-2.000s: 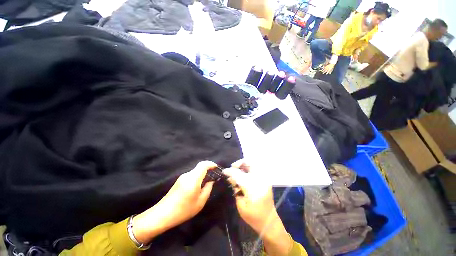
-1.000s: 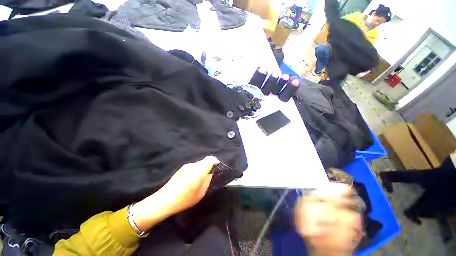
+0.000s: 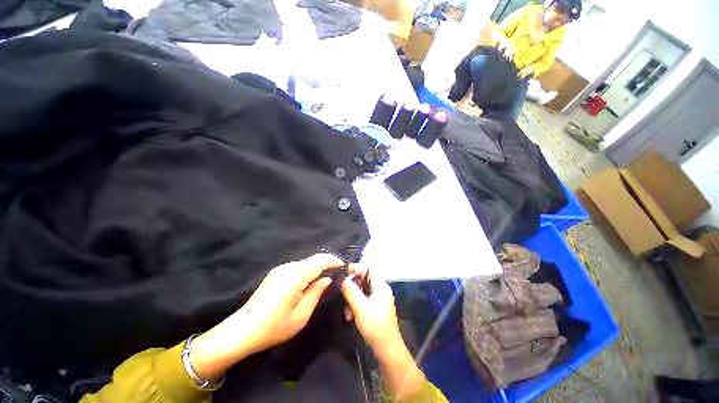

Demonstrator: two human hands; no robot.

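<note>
A large black coat point(image 3: 173, 173) is spread over the table and fills the left of the view. Two dark round buttons, one of them the lower button point(image 3: 344, 204), sit on its front edge. My left hand point(image 3: 288, 297) is shut on the coat edge below them. My right hand point(image 3: 372, 303) is at the same spot, its fingertips pinched close to the left fingertips. What the right fingertips hold is too small to tell; no needle can be made out.
On the white table point(image 3: 441, 236) are a smartphone point(image 3: 410, 180), dark buttons point(image 3: 374, 153) in a dish, and several black thread spools point(image 3: 407, 120). Blue crates point(image 3: 595, 315) with garments stand at the right. Cardboard boxes point(image 3: 642, 208) and a person in yellow point(image 3: 536, 35) are beyond.
My right hand swung out over the right crate a second ago and is back at the coat edge. My left hand kept its hold. The person in yellow, partly hidden before, is in full view.
</note>
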